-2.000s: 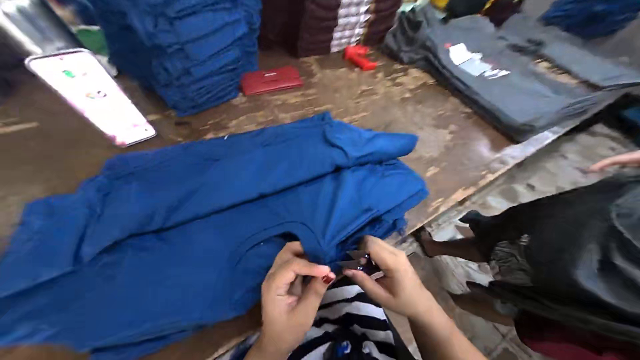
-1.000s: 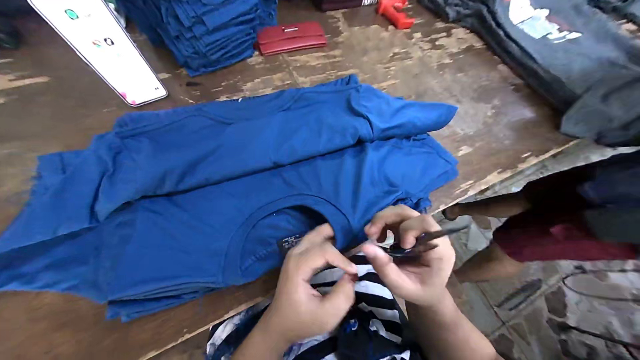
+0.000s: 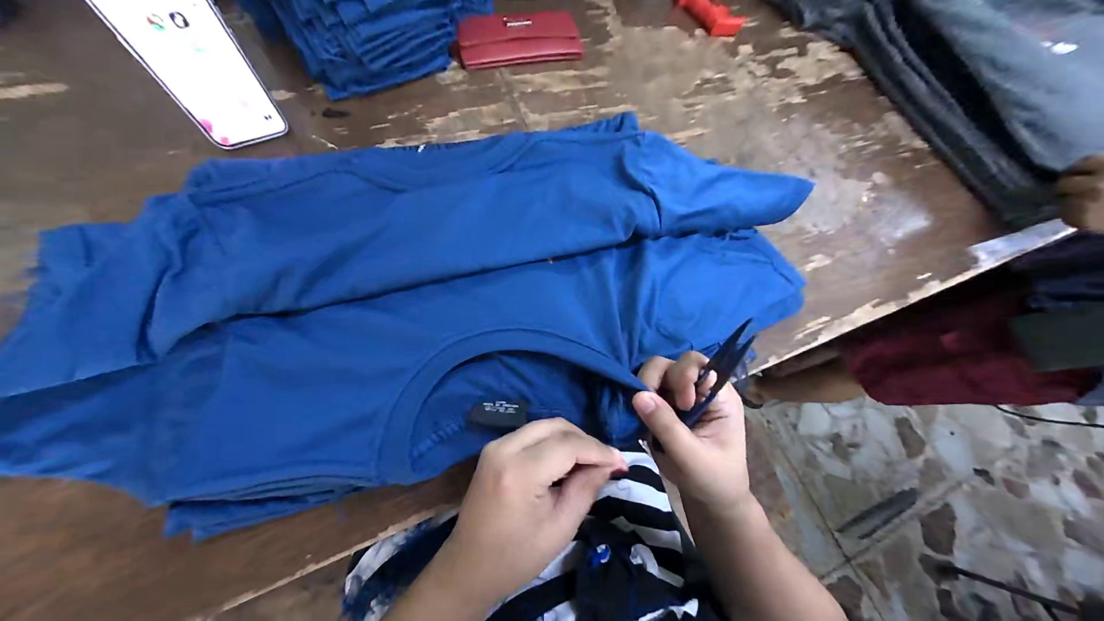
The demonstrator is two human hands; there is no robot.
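Several blue T-shirts lie stacked on a worn wooden table, the top blue T-shirt [image 3: 517, 293] with its round neck opening towards me and a dark neck label [image 3: 498, 414] inside. My right hand [image 3: 699, 431] holds small dark thread snips [image 3: 726, 362], blades pointing up and right, and pinches the neckband's edge between thumb and finger. Left of it, my left hand [image 3: 548, 492] has thumb and forefinger pinched together just below the neckline; whether something thin is between them cannot be told. Both hands are above my striped clothing at the table edge.
Behind the shirts are a phone [image 3: 207, 69] with a lit screen, a folded blue garment stack [image 3: 371, 43], a red wallet [image 3: 519, 40] and a red plastic object [image 3: 711, 15]. Dark grey garments [image 3: 975, 86] lie at the right, where another person's hand [image 3: 1082, 191] rests near the table edge [image 3: 914, 293].
The snips in my right hand have turned from pointing right to pointing up and right. My right hand has come to the neckband's edge. At the right, another person's hand has appeared by the grey garments.
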